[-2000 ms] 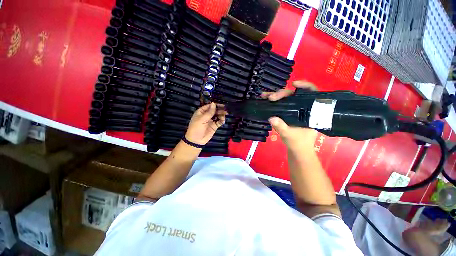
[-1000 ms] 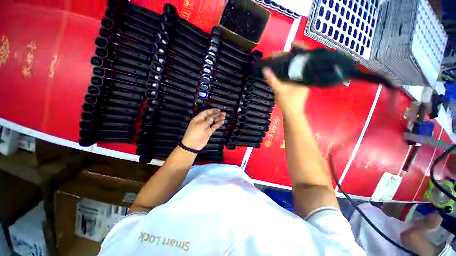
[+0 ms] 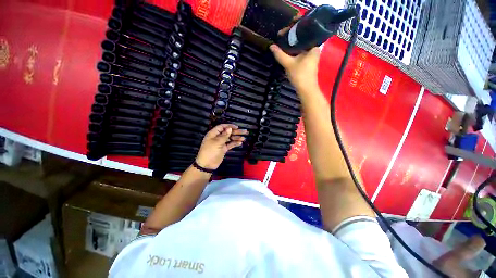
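Observation:
Black door lock handles (image 3: 190, 87) lie side by side in several rows, with shiny round fittings along their ends. My right hand (image 3: 299, 61) grips the dark electric screwdriver (image 3: 311, 31) over the upper right of the rows, beside the open screw box (image 3: 266, 19). The screwdriver's nose is hidden. Its cord end points up and right. My left hand (image 3: 216, 145) is over the lower middle of the rows, its thumb and fingertips close together. Whether it pinches a small screw cannot be made out.
The black power cord (image 3: 338, 125) hangs down to the right of my right forearm. Perforated trays (image 3: 383, 27) are stacked at the upper right. Brown cartons (image 3: 109, 217) stand below the bench edge at the left. Another person's hand (image 3: 462, 255) shows at the lower right.
My right hand has lifted the screwdriver away from my left hand, up and left to the screw box, and turned it. The cord has swung left. My left hand has moved slightly down.

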